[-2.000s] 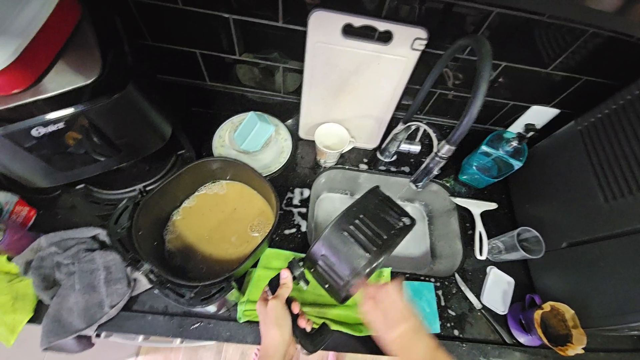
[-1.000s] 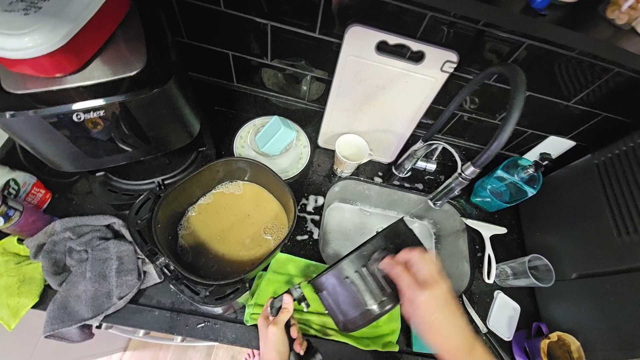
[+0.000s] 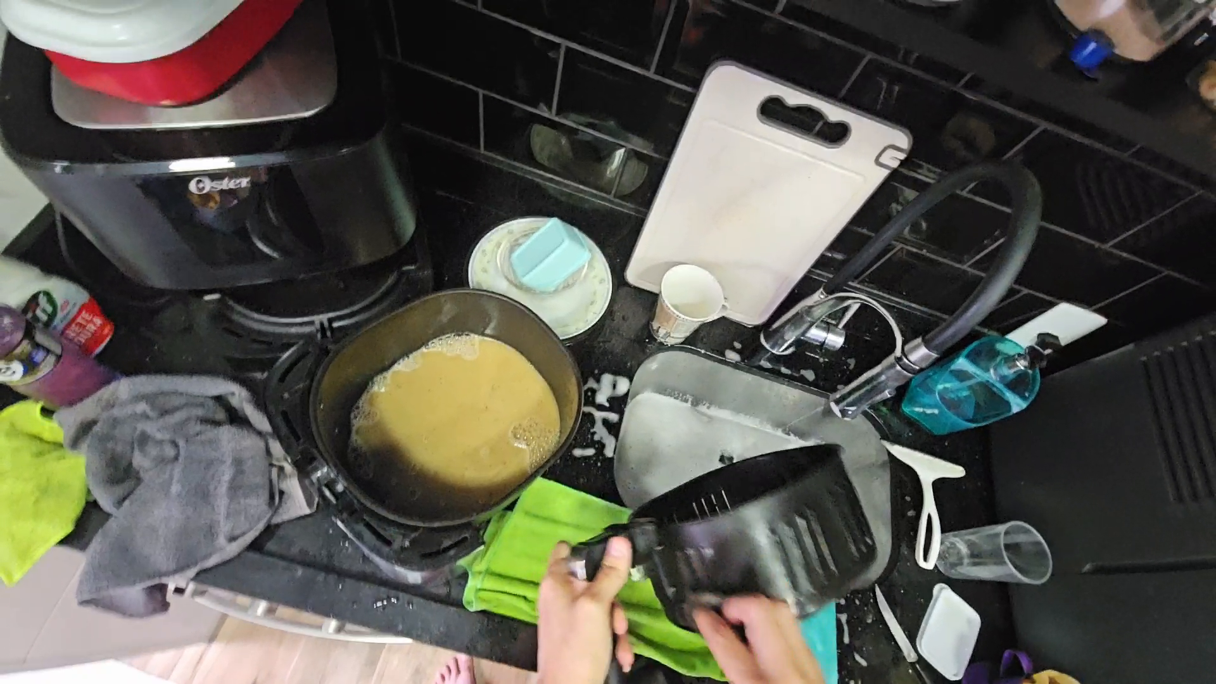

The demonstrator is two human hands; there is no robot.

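A black saucepan (image 3: 760, 532) is tilted on its side over the near part of the sink basin (image 3: 750, 380). My left hand (image 3: 584, 608) grips its black handle. My right hand (image 3: 760, 641) is against the lower outer wall of the pan, fingers bent; whatever lies under the fingertips is hidden. Suds and whitish water (image 3: 693, 442) show in the basin. Under my hands lies a bright green cloth (image 3: 541, 541). To the left, a black air fryer basket (image 3: 560, 380) holds cloudy tan liquid (image 3: 461, 408) with bubbles at its edge.
Behind stand a plate (image 3: 484, 256) with a light-blue block, a cup (image 3: 689, 294), a white cutting board (image 3: 760, 190) and a black faucet (image 3: 1026, 218). At right are a squeegee (image 3: 926, 475), clear cup (image 3: 997, 551), knife (image 3: 895, 622) and soap bottle (image 3: 978, 385). A grey towel (image 3: 180, 465) hangs left.
My right hand has moved from the pan's right side down to its lower wall near my left hand. The left hand has stayed on the handle.
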